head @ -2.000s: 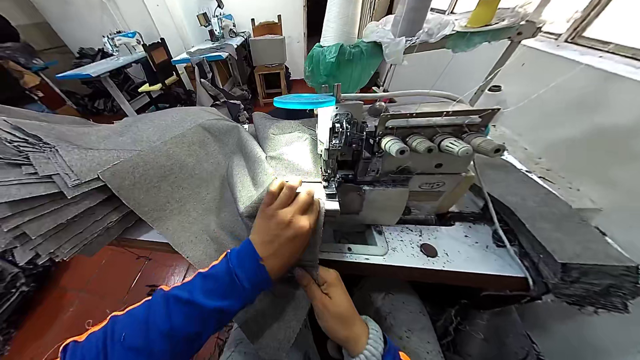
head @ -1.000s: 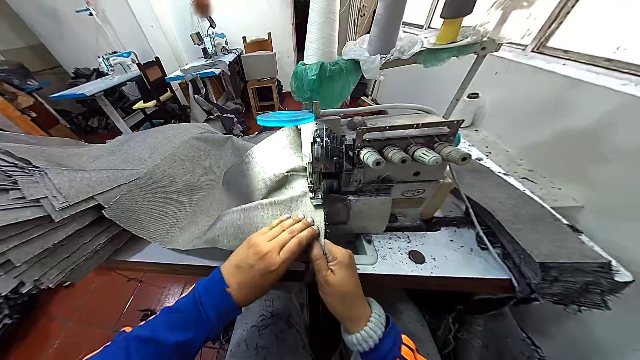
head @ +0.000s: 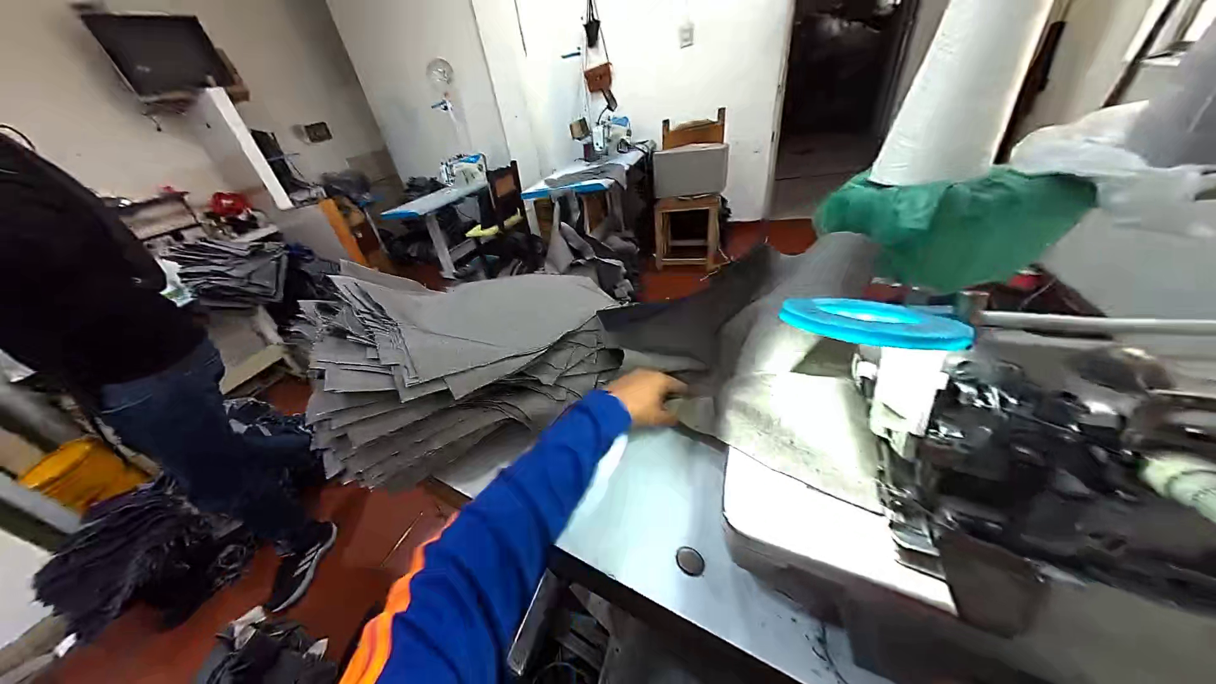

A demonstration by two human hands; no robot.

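My left hand (head: 649, 397), in a blue sleeve with an orange stripe, reaches to the edge of a gray fabric piece (head: 798, 427) left of the overlock sewing machine (head: 1026, 456). Its fingers are bent at the cloth, apparently gripping it. That cloth lies on the machine's bed, and its right edge is near the presser foot (head: 917, 537). Just left of my hand rises a tall stack of cut gray fabric pieces (head: 427, 418). Over the machine head sits a lit blue ring (head: 876, 323). My right hand is out of view.
A person in dark clothes (head: 180, 351) stands at the left beside fabric heaps (head: 142, 551). Thread cones (head: 964, 95) and green plastic (head: 959, 223) are above the machine. Further back are sewing tables (head: 446, 201) and a wooden chair (head: 692, 190).
The view has swung left. My left hand has left the seam by the presser foot and reached left to the cloth's edge. My right hand, earlier on the fabric, has gone out of view.
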